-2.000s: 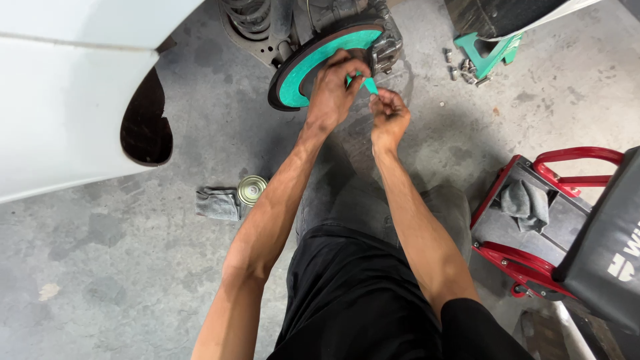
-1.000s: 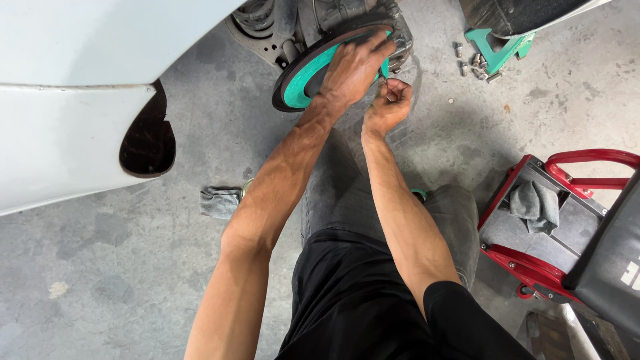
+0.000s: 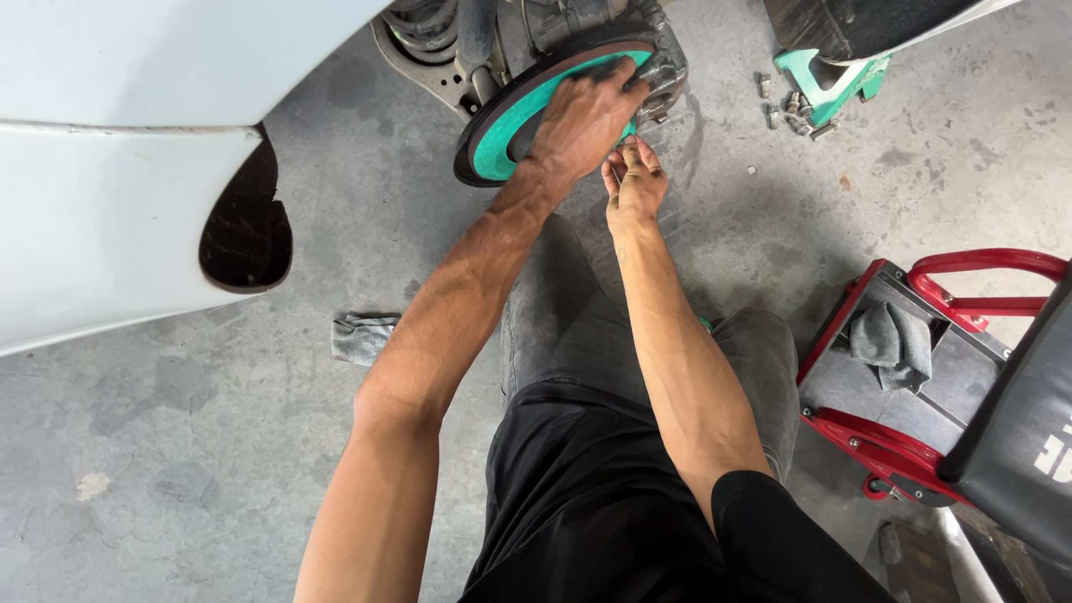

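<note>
A brake rotor [image 3: 501, 138], its face covered in green, sits on the wheel hub at the top centre. My left hand [image 3: 590, 113] lies over the right part of the rotor face, its fingers spread toward the rim; whether they grip anything is hidden. Close below the rotor's right edge, my right hand [image 3: 635, 177] pinches a small strip of green tape [image 3: 628, 128] between thumb and fingertips. The strip's upper end disappears behind my left hand. A coil spring [image 3: 423, 29] and suspension arm show behind the rotor.
White body panels [image 3: 126, 167] fill the left. A green jack stand [image 3: 825, 88] stands upper right beside several lug nuts or bolts [image 3: 796, 113]. A red-framed rolling seat [image 3: 888, 402] holds a grey cloth [image 3: 892, 345]. Another grey cloth [image 3: 362, 337] lies on the floor.
Two seconds ago both hands were together at the green strip. My left hand has moved up onto the rotor face, while my right hand remains near the rotor's lower right edge.
</note>
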